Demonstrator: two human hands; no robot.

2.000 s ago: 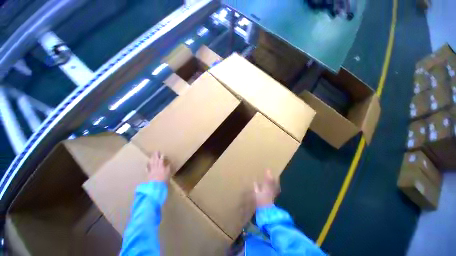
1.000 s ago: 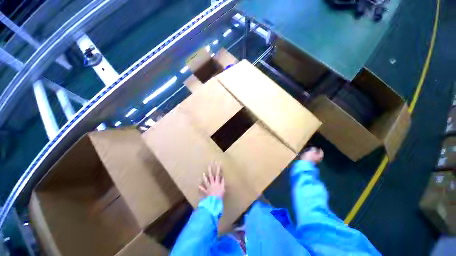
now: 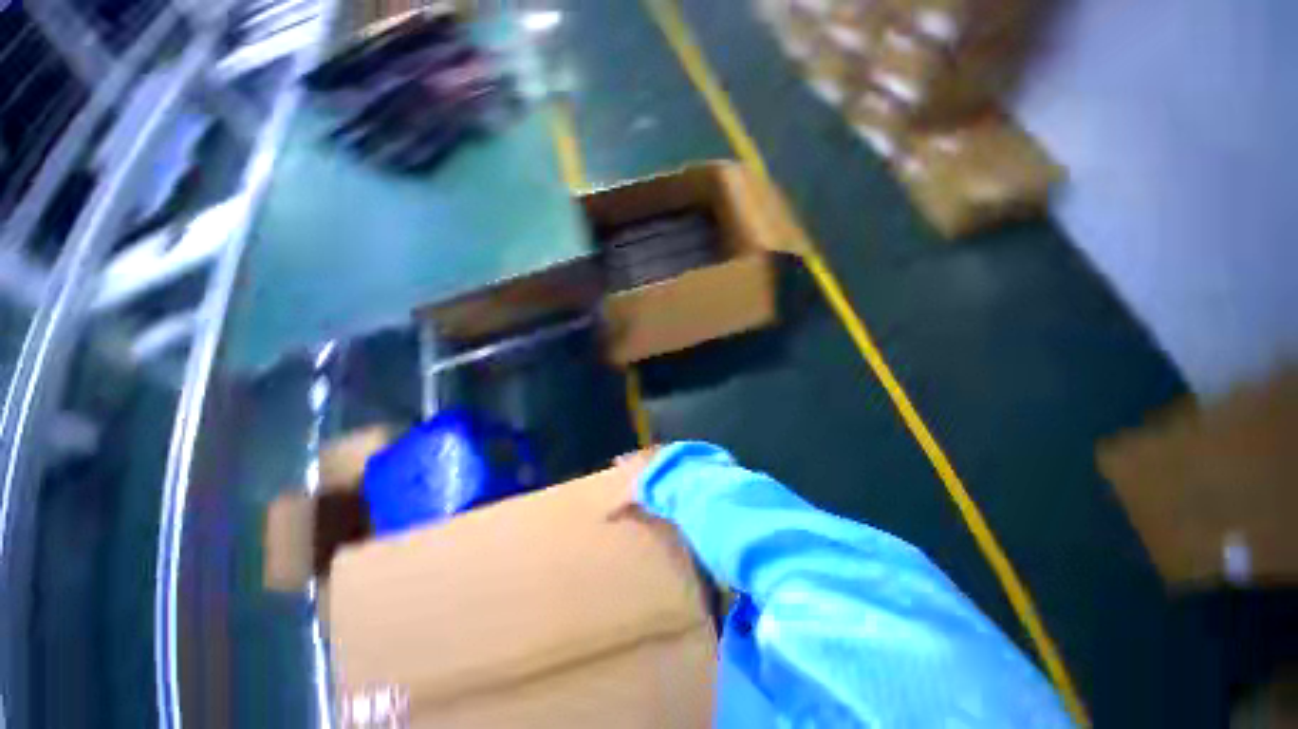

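Observation:
A large brown carton (image 3: 527, 612) fills the lower middle, cut off by the bottom edge. A crease or seam runs across its visible panel, and small blurred marks show near its lower left corner. My right hand (image 3: 634, 484) is at the carton's upper right corner, with the fingers at the edge; it is small, blurred and partly covered by the blue cuff, so its grip is unclear. My left hand is out of the picture.
A bright blue plastic object (image 3: 449, 470) and a small open carton (image 3: 339, 520) lie beyond the carton. An open carton with dark contents (image 3: 690, 306) stands by the yellow floor line (image 3: 911, 413). Conveyor rails (image 3: 199, 370) run left; stacked cartons (image 3: 975, 164) stand upper right.
The view has swung right. My right hand is now at the carton's corner; my left hand has left the picture. The dark gap between the flaps no longer shows, and the blue object has appeared.

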